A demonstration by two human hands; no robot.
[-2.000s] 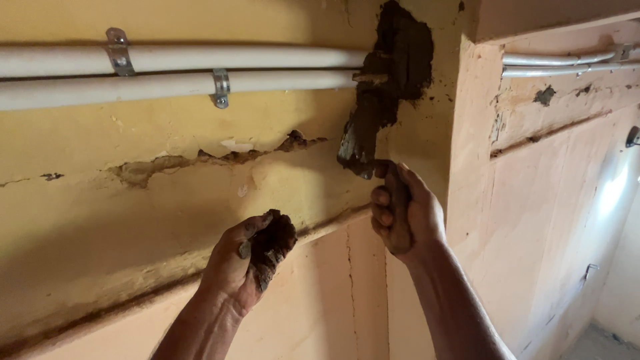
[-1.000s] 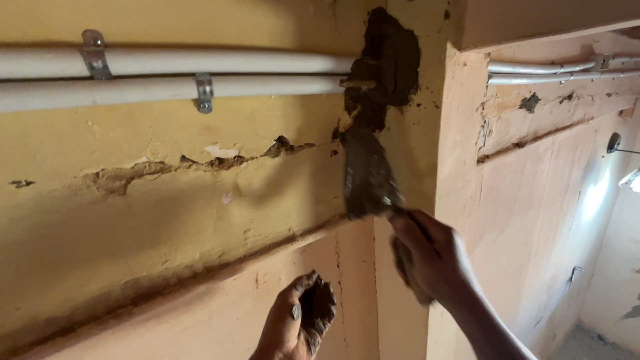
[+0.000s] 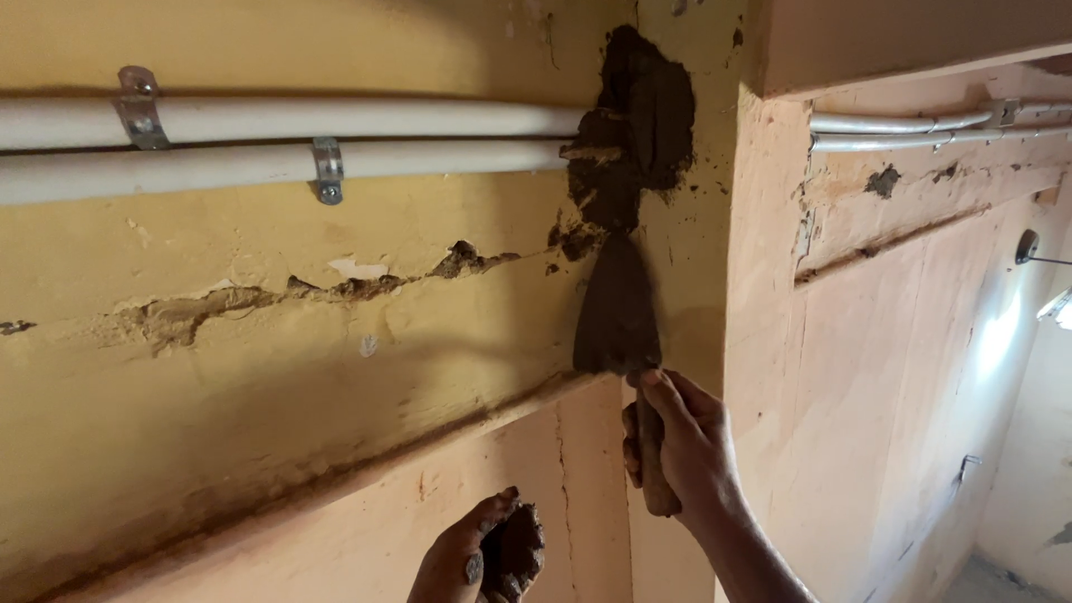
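My right hand [image 3: 678,435] grips the handle of a pointed trowel [image 3: 618,310], whose dark blade points up, its tip at the lower end of a patch of dark wet mortar [image 3: 662,117]. That mortar surrounds the right ends of two white pipes [image 3: 251,159] on the yellow wall. Lower down, my left hand [image 3: 481,548] is cupped, its fingers smeared with dark mortar; a dark mass, seemingly mortar, lies in it, partly hidden by the fingers. A jagged crack [image 3: 352,286] runs across the wall left of the blade.
Metal clamps [image 3: 328,171] hold the pipes to the wall. Below the crack runs a sloping ledge [image 3: 335,486]. A wall corner stands right of the mortar, with a pink wall [image 3: 837,402] beyond it, carrying more pipes [image 3: 896,141] and a dark fixture [image 3: 1028,247].
The trowel was over the lower mortar two seconds ago; its blade now sits below the patch, pointing up. My left hand has moved down and away from the trowel.
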